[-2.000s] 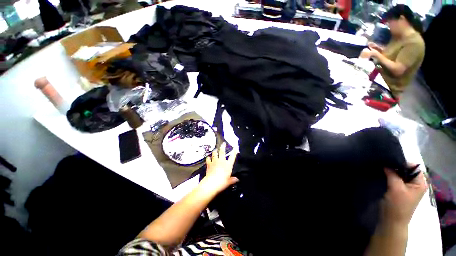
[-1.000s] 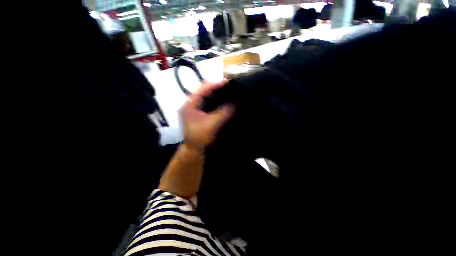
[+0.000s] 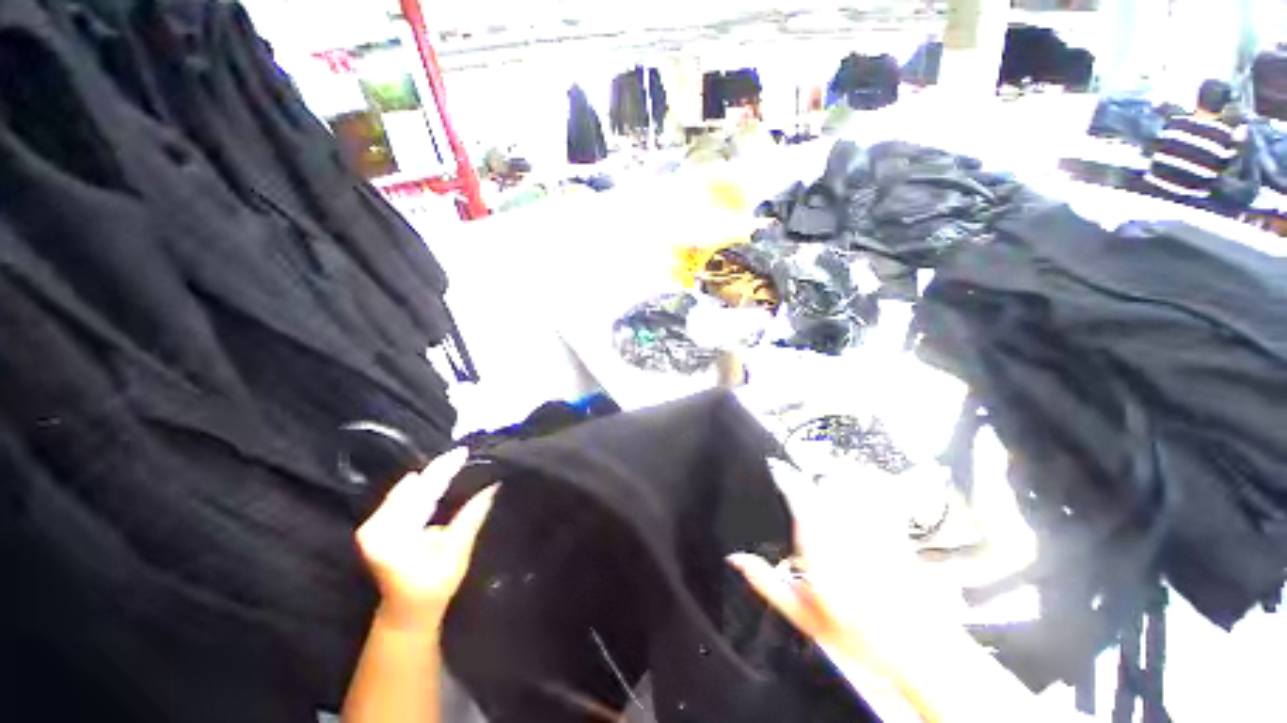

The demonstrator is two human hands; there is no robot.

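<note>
A black garment (image 3: 621, 494) hangs stretched between my two hands in front of me. My left hand (image 3: 424, 544) pinches its left edge between thumb and fingers, beside a mass of hanging black garments (image 3: 184, 367). My right hand (image 3: 812, 565) holds the right side of the cloth; it is overexposed and partly washed out. A few fine pale lines show on the garment, and I cannot tell whether they are threads. No needle or scissors can be made out.
The fastener plate (image 3: 861, 449) lies behind my right hand, washed out by glare. Shiny black plastic bags (image 3: 671, 332) lie beyond it. A large black garment pile (image 3: 1129, 367) covers the table's right side. A person in a striped top (image 3: 1193, 153) is far right.
The view has swung left from the plate to the hanging garments. The garment has moved left, off the table pile, and is now held up. My right hand has come back into view.
</note>
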